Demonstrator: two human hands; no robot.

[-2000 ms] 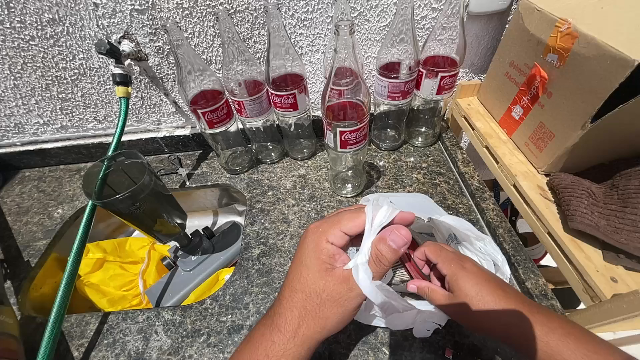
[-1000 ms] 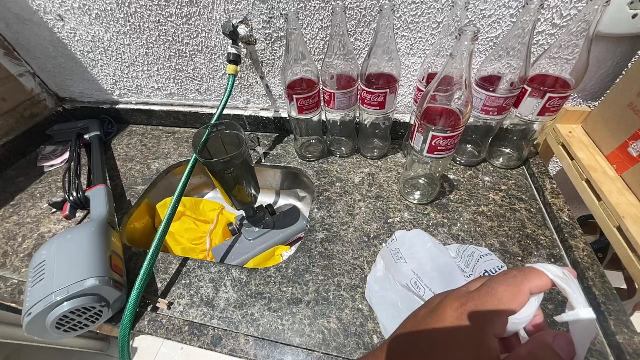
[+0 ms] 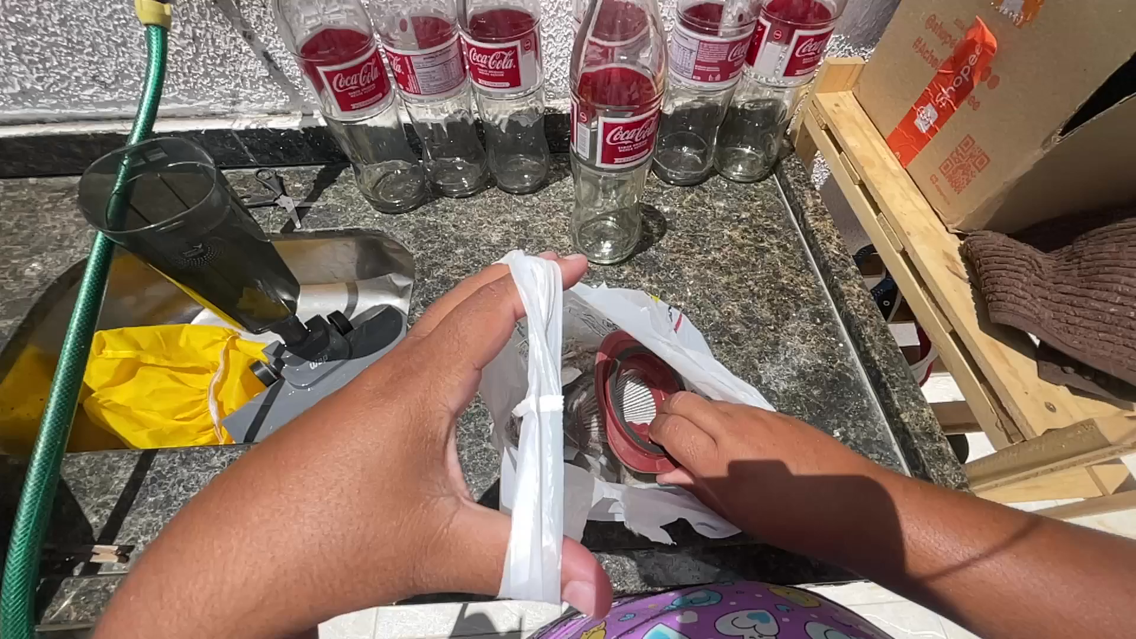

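My left hand is spread inside the handle loop of a white plastic bag, stretching the loop between thumb and fingers. Inside the bag's mouth, my right hand grips a red oval vacuum filter part with a pleated white insert. Grey dust or lint lies around it in the bag. To the left, a grey handheld vacuum piece with a dark translucent cup rests in a steel sink, beside a yellow cloth or bag.
Several glass Coca-Cola bottles stand along the wall. A green hose crosses the sink at the left. Scissors lie behind the sink. At the right, a cardboard box and a brown knitted cloth sit on a wooden pallet-like rack.
A second ago one hand held the bag by its handle, and the red part was not in sight. Now both hands are at the bag, and the red part shows in my right fingers.
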